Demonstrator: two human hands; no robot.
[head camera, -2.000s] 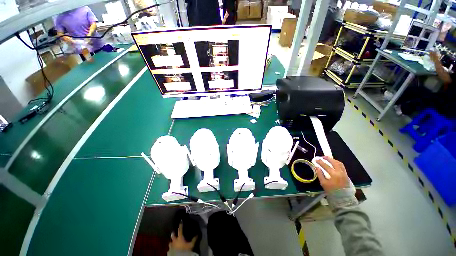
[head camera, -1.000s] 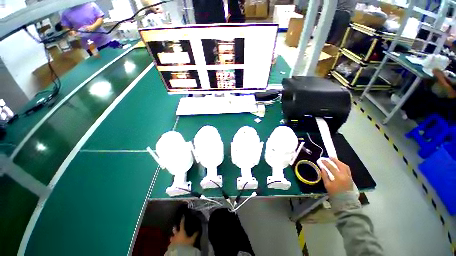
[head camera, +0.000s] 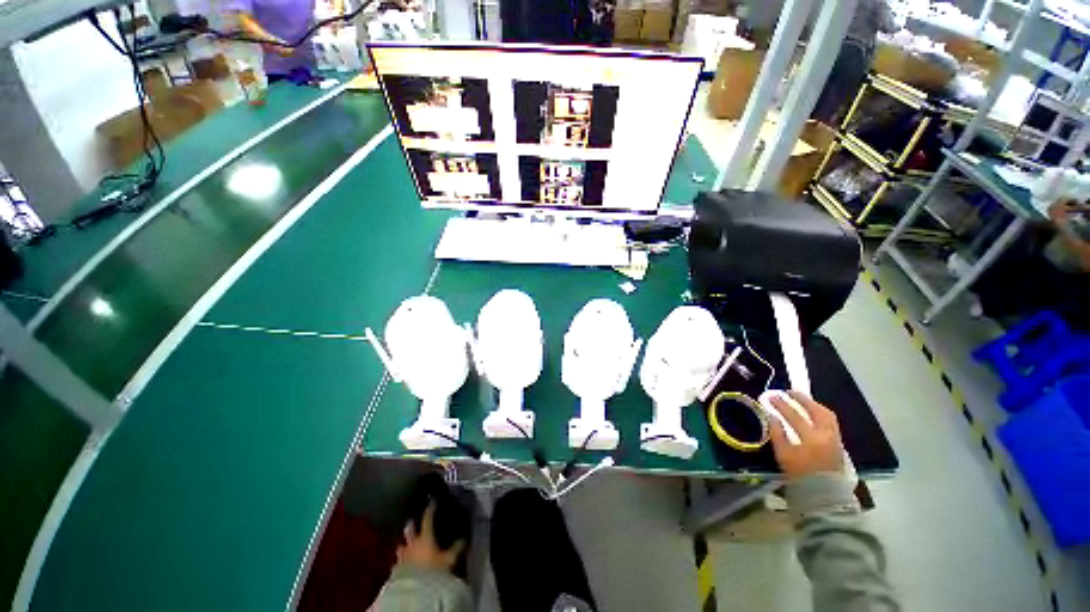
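My right hand (head camera: 808, 438) rests on the white mouse (head camera: 785, 412) on a black mat, right of the cameras. My left hand (head camera: 428, 540) is low below the bench edge, against a dark shape that may be my knee; whether it holds anything cannot be told. Several white security cameras (head camera: 512, 347) stand upright in a row, plain backs towards me. White and black cable leads (head camera: 552, 476) gather at the bench edge below them. The monitor (head camera: 544, 126) shows four camera views.
A white keyboard (head camera: 532, 242) lies below the monitor. A black label printer (head camera: 775, 251) with a hanging white strip (head camera: 790, 344) stands right. A yellow tape roll (head camera: 739, 422) lies beside the mouse. A green conveyor (head camera: 227, 221) runs left. Blue stools (head camera: 1030, 359) stand right; people are partly visible behind.
The view has shifted, so the bench things sit further right in the picture. The monitor's lower right view has changed in brightness. My right hand stays on the mouse; my left hand stays low.
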